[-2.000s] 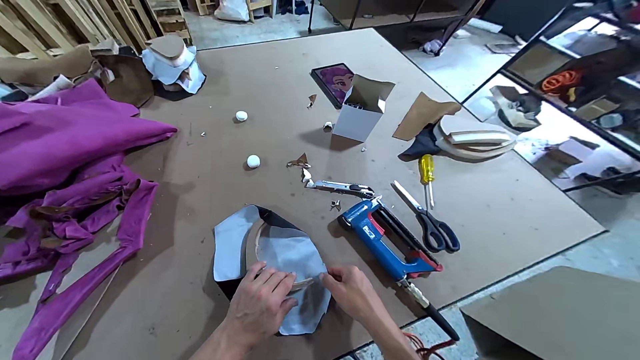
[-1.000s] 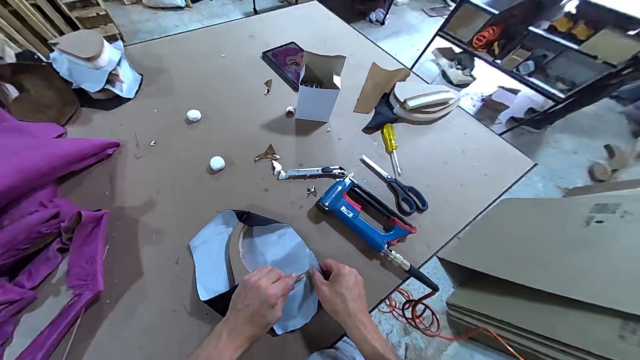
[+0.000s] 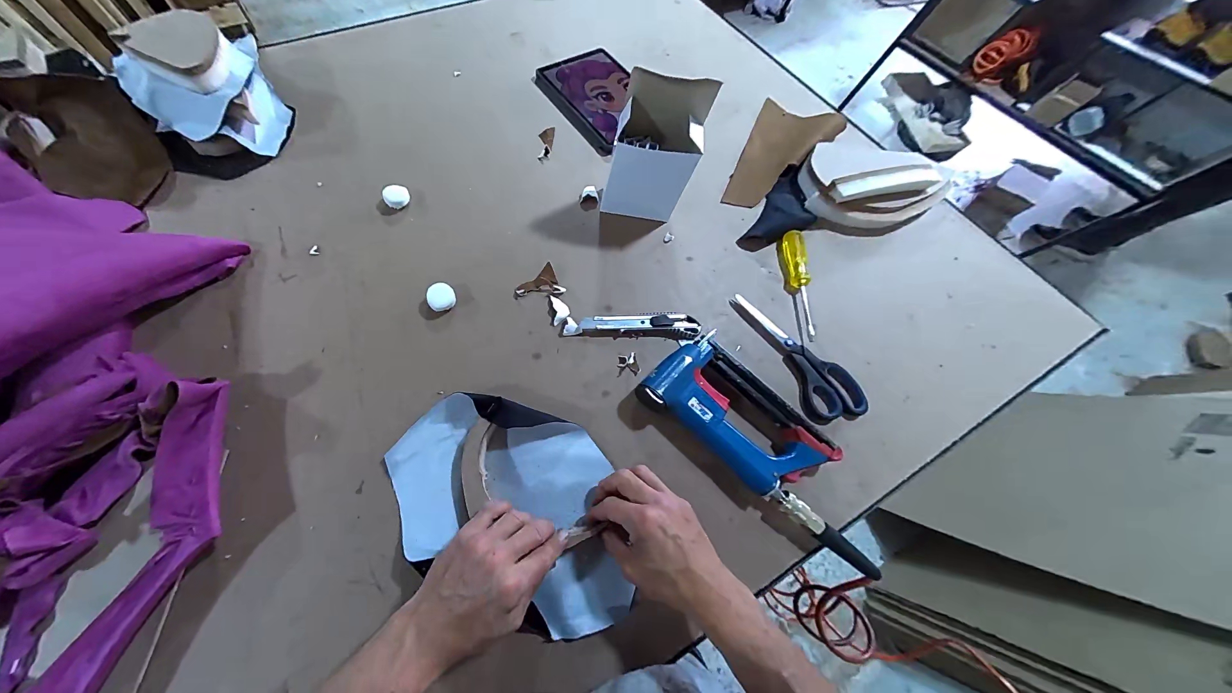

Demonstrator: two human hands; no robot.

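A light blue fabric piece (image 3: 428, 481) with dark fabric at its edges lies on the table around a curved tan board edge (image 3: 475, 462). My left hand (image 3: 496, 568) rests on its lower middle, fingertips pinching one end of a narrow pale strip (image 3: 580, 532). The strip's other end is between the fingers of my right hand (image 3: 650, 529), just to the right. A blue pneumatic stapler (image 3: 717, 414) lies up and right of my right hand, its hose fitting toward the table edge. Beside it are black-handled scissors (image 3: 807, 366), a snap-off utility knife (image 3: 640, 325) and a yellow-handled screwdriver (image 3: 795, 269).
Purple fabric (image 3: 106, 289) covers the left side. Two white balls (image 3: 440, 296), an open box (image 3: 653, 178) and a dark-framed tablet (image 3: 587, 96) stand or lie beyond my hands. Padded curved pieces (image 3: 876, 188) lie back right. An orange hose (image 3: 837, 616) coils beneath the table edge.
Both hands stay low on the blue fabric piece, fingertips close together at the strip. The view has swung toward the right. No tool on the table has plainly moved.
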